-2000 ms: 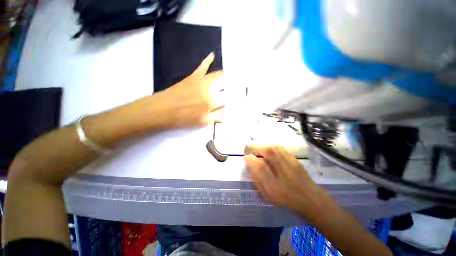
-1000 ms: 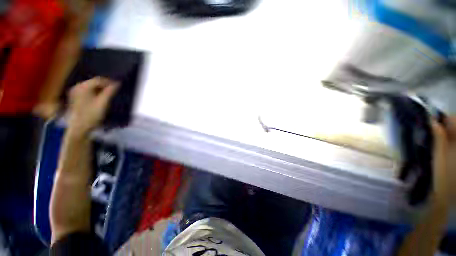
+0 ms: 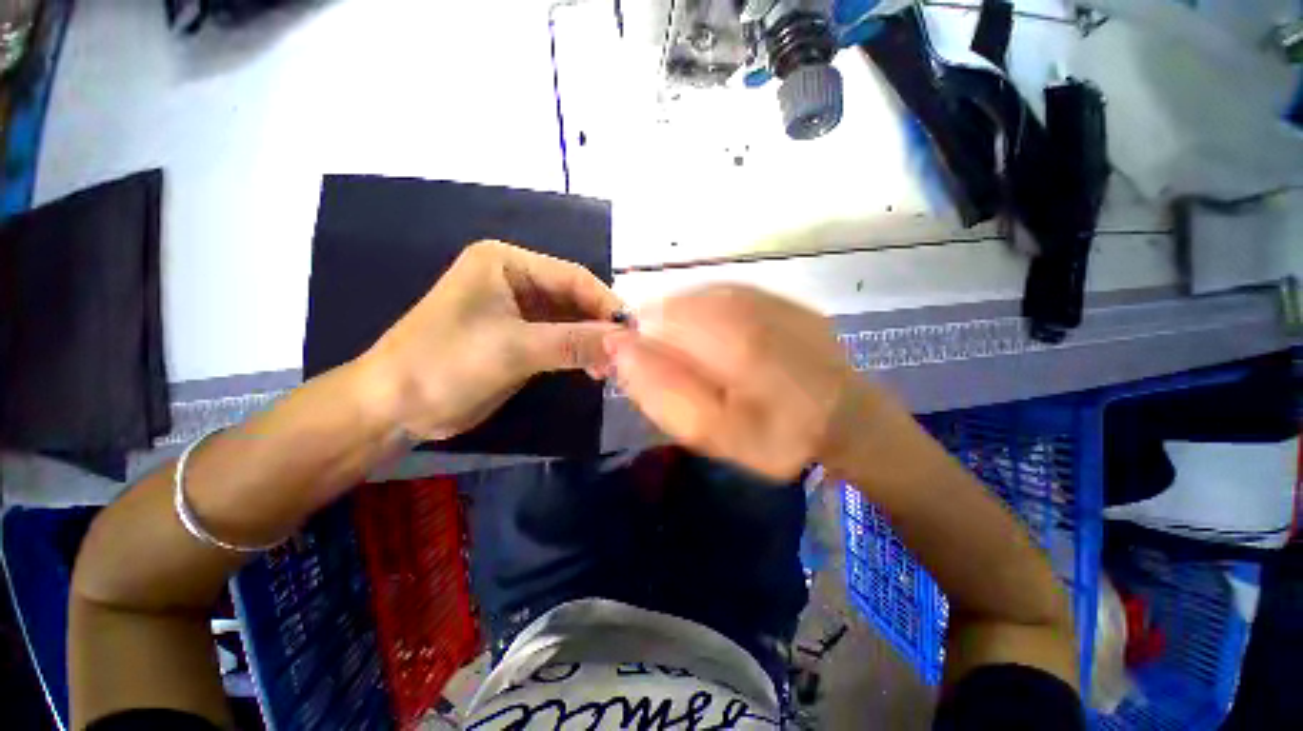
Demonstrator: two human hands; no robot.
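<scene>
A flat black panel (image 3: pixel 386 257) lies on the table at its front edge, partly under my left hand and forearm. My left hand (image 3: pixel 500 343) and my right hand (image 3: pixel 743 374) meet fingertip to fingertip over the panel's right edge. A tiny dark thing (image 3: pixel 620 319) shows between the fingertips; it is too small to name. My right hand is blurred. Black strips (image 3: pixel 1066 200) lie in a loose pile on the machine bed at the right, one hanging over the ruler edge.
Other black panels (image 3: pixel 89 321) lie at the far left. A dark ribbed knob (image 3: pixel 810 100) of the machine is at the top. A grey-white block (image 3: pixel 1240 246) is at the right. Blue baskets (image 3: pixel 1000 493) and a red basket (image 3: pixel 422 571) stand below the ruler edge (image 3: pixel 943 340).
A black panel now lies in front of me. My left hand has come from the left and my right hand from the far right, and they now meet. The view has shifted.
</scene>
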